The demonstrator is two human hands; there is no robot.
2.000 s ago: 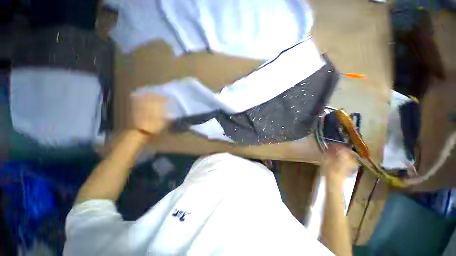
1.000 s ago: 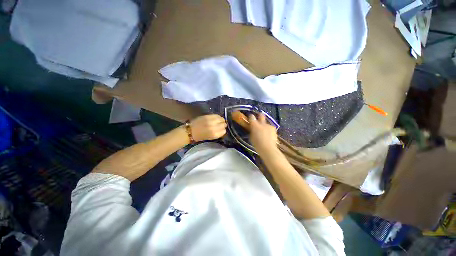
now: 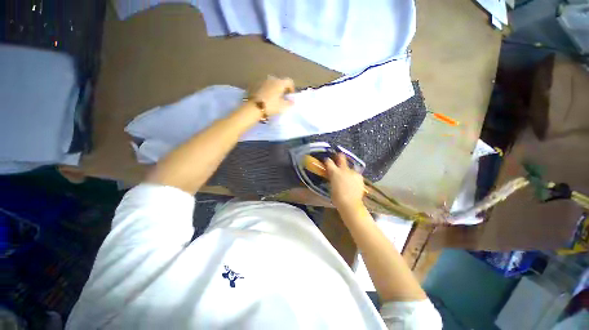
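Note:
A garment panel of dark speckled cloth (image 3: 387,138) with a white interfacing layer (image 3: 352,100) lies along the table's near edge. My right hand (image 3: 345,180) is closed around the orange-brown handle of the steam iron (image 3: 310,169), which rests on the dark cloth near the panel's middle. My left hand (image 3: 274,97) is at the far edge of the white layer, up and left of the iron, with its fingers bent at the cloth; whether they pinch it is not clear.
Larger white-backed panels (image 3: 323,29) lie at the table's far side. An orange tool (image 3: 445,118) lies right of the panel. The iron's hose (image 3: 491,198) runs off to the right. A white cloth stack (image 3: 35,106) stands at the left, beyond the brown table (image 3: 174,58).
My left hand has moved from beside the iron to the white layer's far edge. The iron stays in my right hand. More dark cloth now shows left of the iron.

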